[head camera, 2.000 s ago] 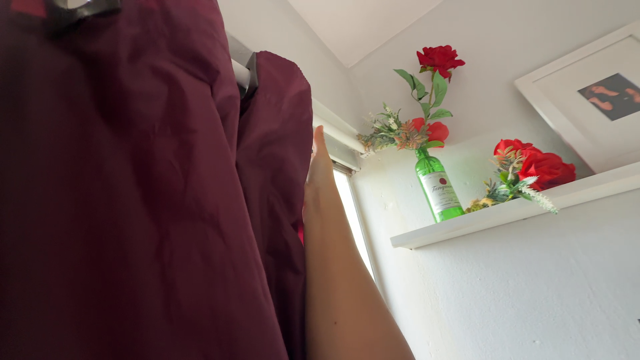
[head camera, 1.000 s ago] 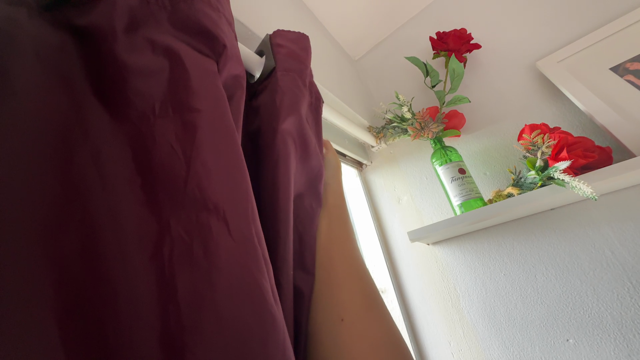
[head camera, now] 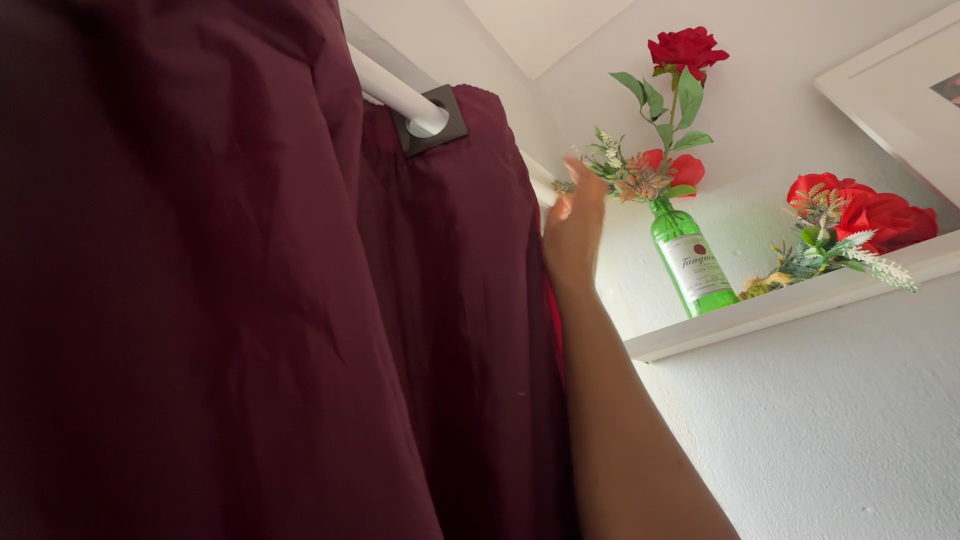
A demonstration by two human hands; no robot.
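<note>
A dark maroon curtain [head camera: 450, 300] fills the left and middle of the view. Its square dark grommet [head camera: 433, 120] sits around a white curtain rod [head camera: 390, 82]. My right hand [head camera: 577, 217] is raised at the curtain's right edge, near the rod's far stretch, with the forearm coming up from the lower right. The fingers are slightly blurred and partly spread; part of the hand is behind the curtain edge, and whether it touches the fabric cannot be told. My left hand does not show.
On the right wall, a white shelf [head camera: 787, 315] bears a green glass bottle [head camera: 694, 262] with artificial red flowers [head camera: 686, 52], a second bunch of red flowers [head camera: 885, 217] lying down, and a white picture frame [head camera: 885, 90]. The bottle's flowers are close beyond my right hand.
My right hand, mostly hidden behind the curtain edge one second ago, now shows beside it. The grommet around the rod has come into clear view. The bright window strip is now hidden.
</note>
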